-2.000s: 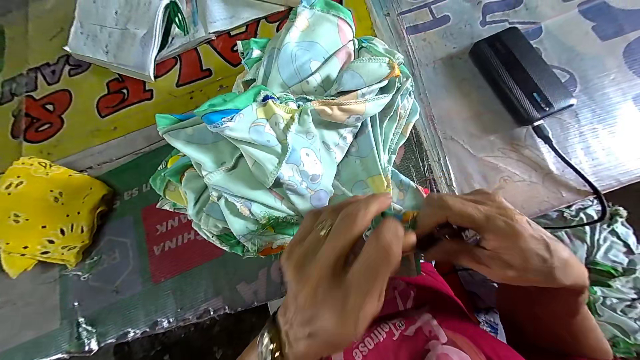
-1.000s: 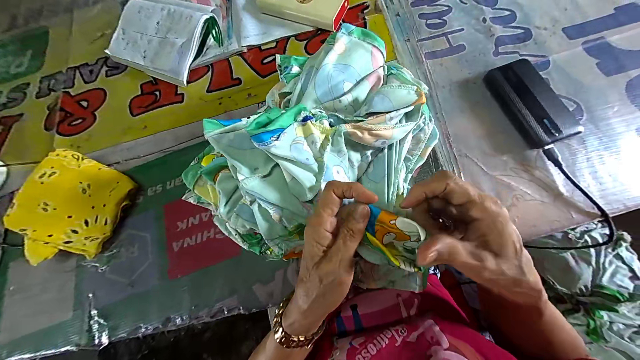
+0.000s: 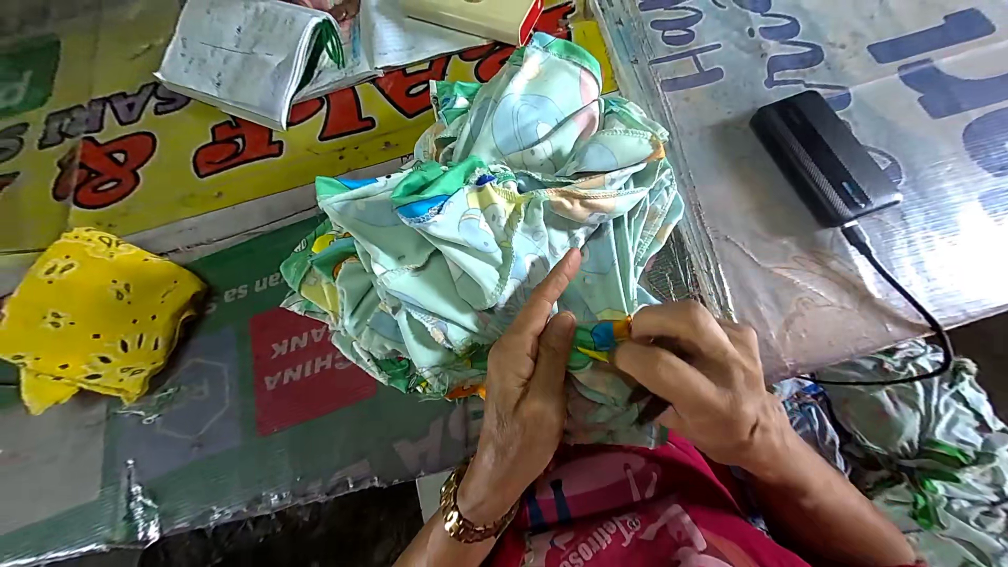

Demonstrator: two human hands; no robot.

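Note:
A gathered pile of pale green printed fabric (image 3: 472, 260) lies on the covered table, its front edge hanging toward my lap. My left hand (image 3: 531, 370) pinches the multicoloured band (image 3: 602, 337) of the cloth between thumb and fingers, with the index finger pointing up over the pile. On the band's right end, my right hand (image 3: 697, 378) closes its curled fingers and thumb. A short stretch of green, blue and orange band shows between the hands. Something dark shows below the right palm; I cannot tell what it is.
Left lies a folded yellow patterned cloth (image 3: 102, 315). Behind are a worn notebook (image 3: 244, 59) and a cream-coloured object with a red edge (image 3: 472, 17). At right sits a black power bank (image 3: 823, 157) with a cable (image 3: 906, 295). More green fabric (image 3: 929, 441) lies below the table's right edge.
One second ago my hands held a wider, spread section of the coloured band; now it is a narrow strip between them. My left index finger has extended over the pile.

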